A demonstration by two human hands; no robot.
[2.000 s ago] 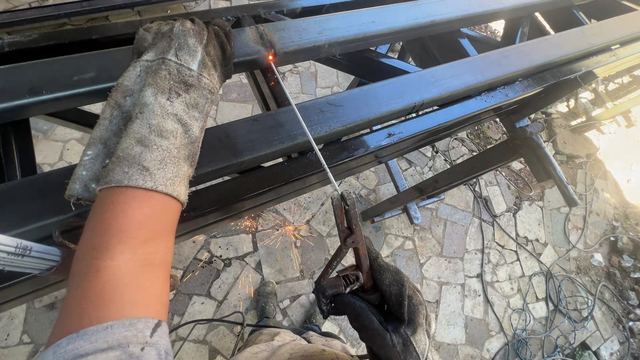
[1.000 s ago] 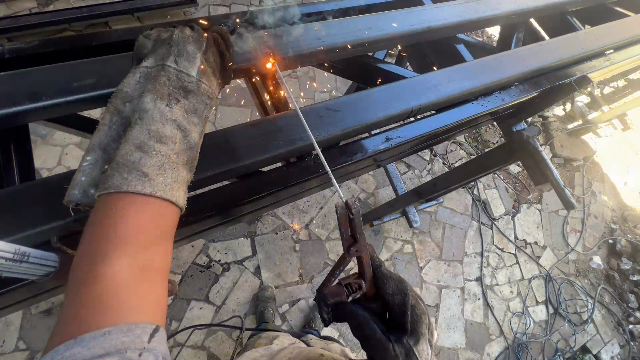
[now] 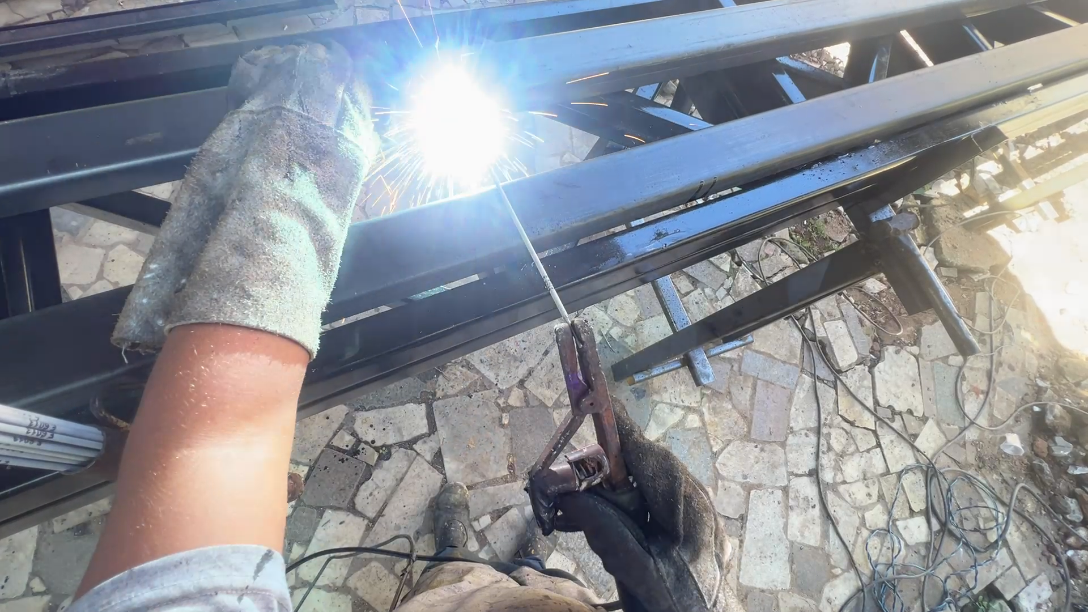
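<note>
My right hand (image 3: 633,518), in a dark glove, grips a rusty electrode holder (image 3: 586,408) at the lower middle. Its jaws clamp a thin welding electrode (image 3: 535,255), whose far end runs up into a bright white arc (image 3: 456,123) between dark steel tubes (image 3: 646,183). My left hand (image 3: 293,93), inside a worn leather welding glove, lies over the upper steel tube just left of the arc. Its fingers are hidden by the glove and the glare, so what it holds cannot be made out. Sparks fly around the arc.
A bundle of welding electrodes (image 3: 47,438) lies at the left edge. Below the frame, a steel stand (image 3: 748,314) juts over irregular stone paving (image 3: 476,433). Tangled cables (image 3: 943,518) lie at lower right, and a boot (image 3: 452,514) shows at the bottom. Another cable (image 3: 357,551) passes near it.
The small orange glow at the electrode's tip has become a large white arc with blue glare. Smoke seen above the tube one second ago is no longer distinct. Both hands stay in nearly the same places.
</note>
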